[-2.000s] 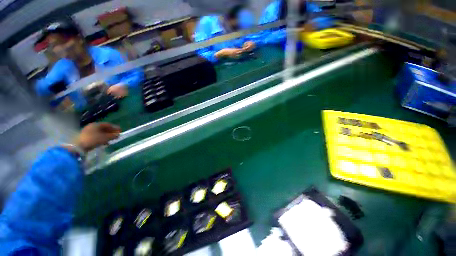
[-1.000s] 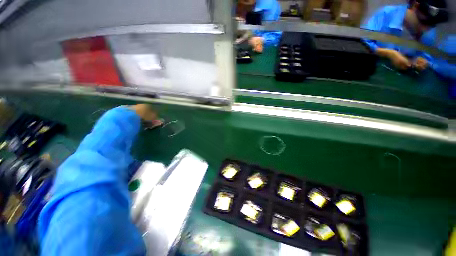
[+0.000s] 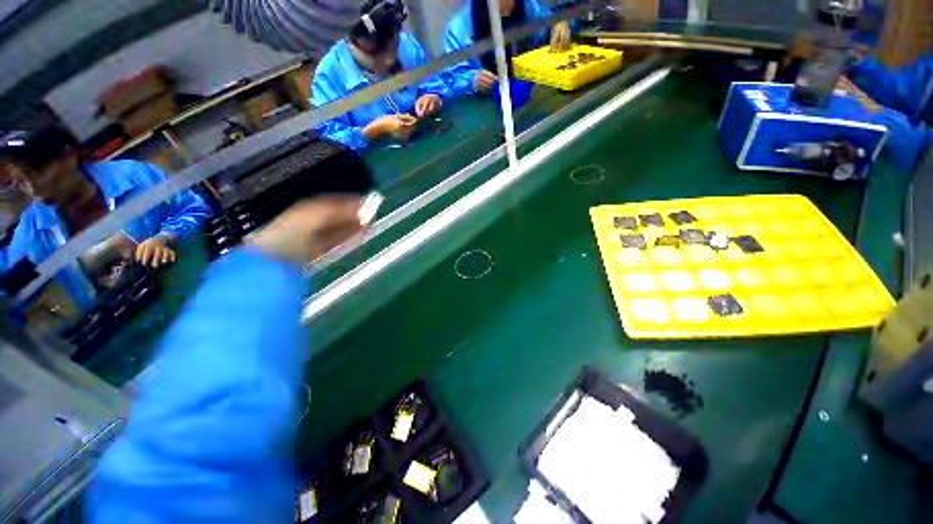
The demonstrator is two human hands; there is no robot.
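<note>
My left hand is raised at the left centre, over the rail, slightly blurred. Its fingers hold a small white piece at the fingertips; what the piece is cannot be told. The blue sleeve covers the lower left. The black compartment tray lies below right of the arm, partly cut off, with black and yellow-white units in its pockets. My right hand is not in view.
A small black box holds white scraps, beside loose black bits. A yellow tray holds several dark pieces. A blue box-shaped device stands behind. A white rail and upright post separate workers opposite.
The view has swung back right from the white packs to the yellow tray. My left hand has risen from the bench's far left to over the rail, a white piece now showing at its fingertips.
</note>
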